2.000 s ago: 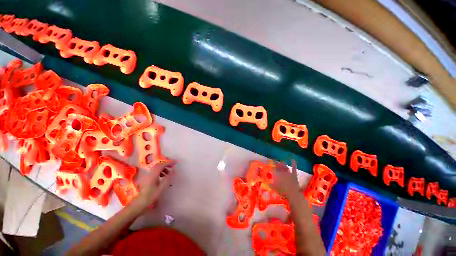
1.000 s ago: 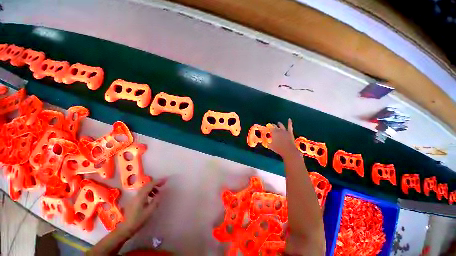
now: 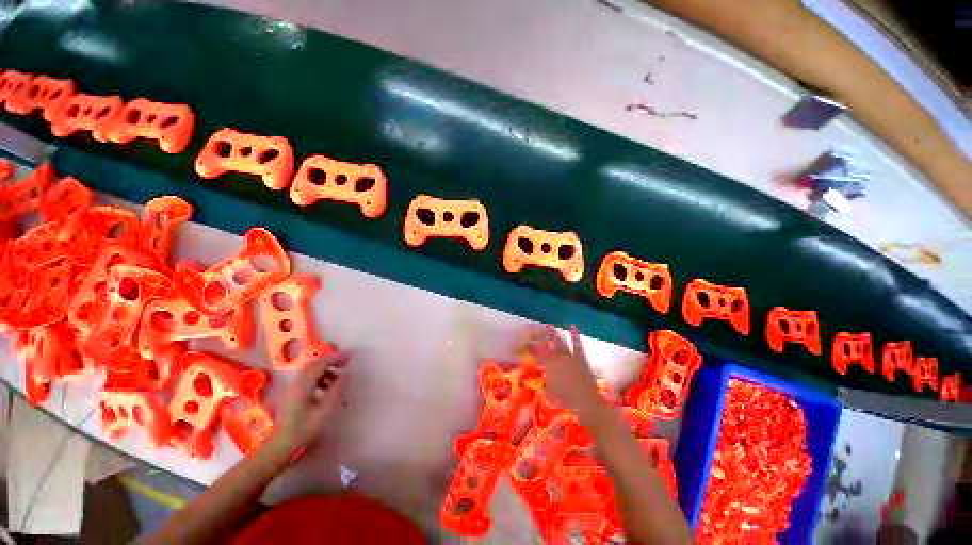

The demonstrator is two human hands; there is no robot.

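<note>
Orange controller shells lie in a large loose heap at the left and a smaller heap at right of centre. My left hand rests low over the table beside the large heap, near an upright-lying shell; a small dark spot shows at its fingers, and whether it holds anything is unclear. My right hand is blurred, over the upper edge of the smaller heap; its fingertips are near a shell, grip unclear. My right forearm hides part of this heap.
A green conveyor belt crosses beyond the table, carrying a spaced row of orange shells. A blue bin of small orange parts stands at right. Small grey objects lie on the white ledge. A grey bar is at the belt's right edge.
One second ago my right hand was over the belt at a shell; it is now back at the smaller heap. Shells in that heap lie differently. My left hand has stayed beside the large heap.
</note>
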